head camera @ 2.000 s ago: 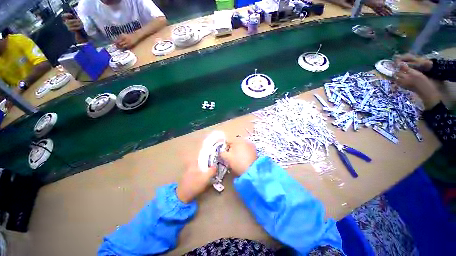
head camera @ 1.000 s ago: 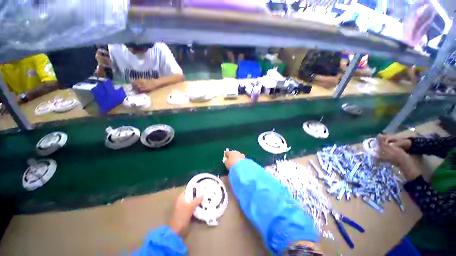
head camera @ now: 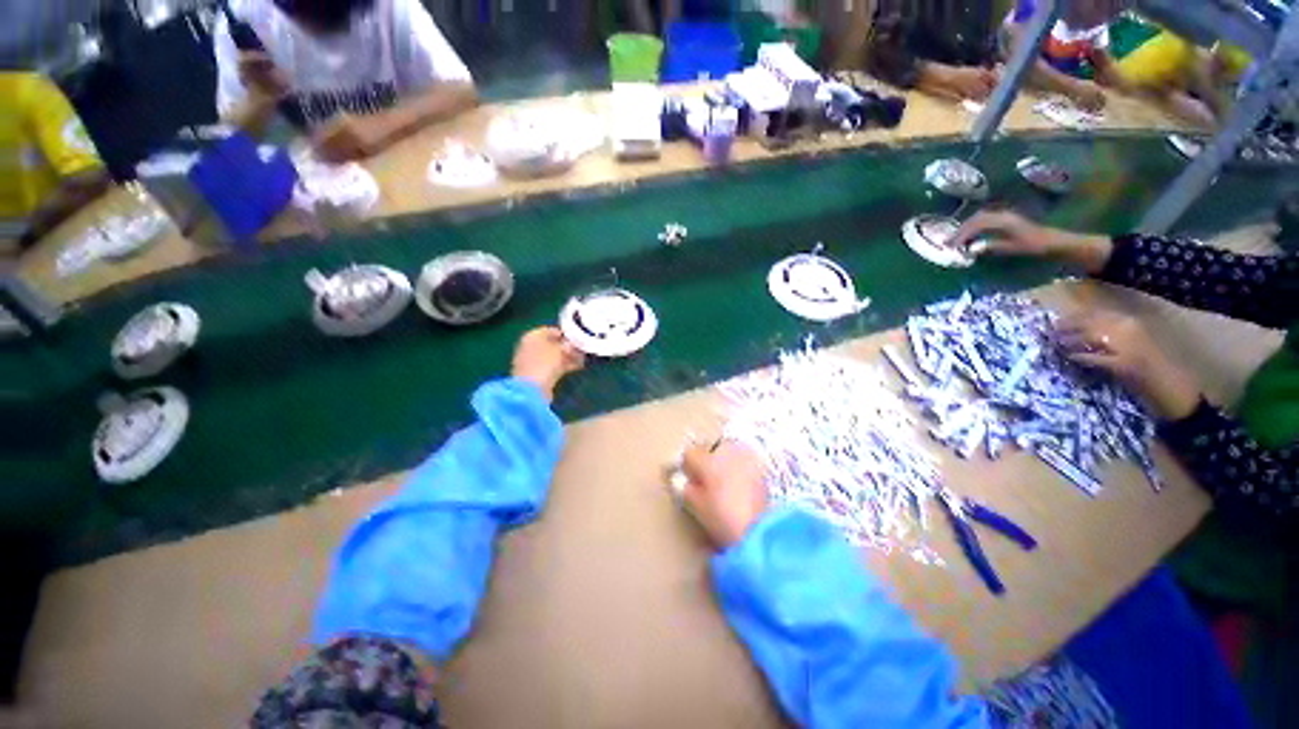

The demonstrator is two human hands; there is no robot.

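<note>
My left hand [head camera: 546, 359] reaches over the near edge of the belt. Its fingers are closed on the left rim of a round white unit [head camera: 608, 325], which has dark slots and a thin lead rising from it. The unit is at the belt surface; whether it rests fully there is unclear. My right hand [head camera: 724, 491] is low over the bench at the left edge of a heap of thin white pieces [head camera: 841, 444]. A small white part [head camera: 680, 481] shows at its fingertips, partly hidden and blurred.
The green belt [head camera: 712, 321] carries several other white units and a small white part [head camera: 673, 234]. Blue-handled pliers [head camera: 983, 541] and a blue-and-white strip heap [head camera: 1019, 378] lie right. Another person's hands [head camera: 1118, 356] are there. People sit across the belt.
My left hand has moved from above the bench to the belt with the white unit. My right hand has come back from the belt to beside the white heap. The view has tilted down.
</note>
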